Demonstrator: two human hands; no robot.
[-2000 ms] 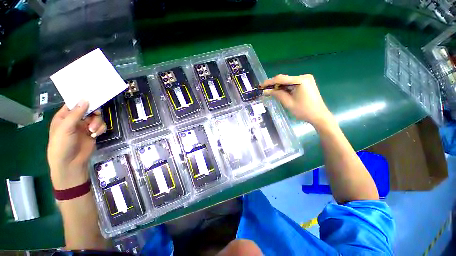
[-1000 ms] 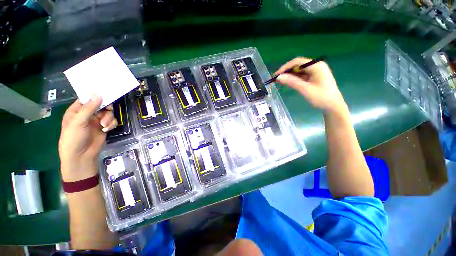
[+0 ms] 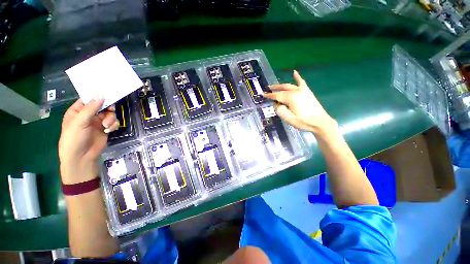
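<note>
My left hand (image 3: pixel 82 131) holds a white square sticker sheet (image 3: pixel 104 77) by its lower edge, above the left end of the clear blister tray (image 3: pixel 116 227). The tray has two rows of pockets with black phone housings, yellow outlines and white strips. My right hand (image 3: pixel 301 105) has its fingertips at the lower end of the top-right housing (image 3: pixel 252 82), one finger raised. A small dark bit shows at these fingertips; I cannot tell if it is the tweezers. Glare whitens part of the front row. The left hand and sheet partly hide the back-left housing (image 3: pixel 122 121).
A curled white piece (image 3: pixel 24 196) lies at far left. A clear empty tray (image 3: pixel 420 87) stands at right. A dark sheet-like cover (image 3: pixel 98 31) lies behind the tray. A pale metal upright (image 3: pixel 20 105) is at left. A blue stool (image 3: pixel 379 183) and brown box (image 3: pixel 427 165) are below the bench edge.
The thin dark tool seen in my right hand no longer shows clearly. The right fingers have moved left and slightly down onto the top-right housing's lower end. My left hand stays nearly still.
</note>
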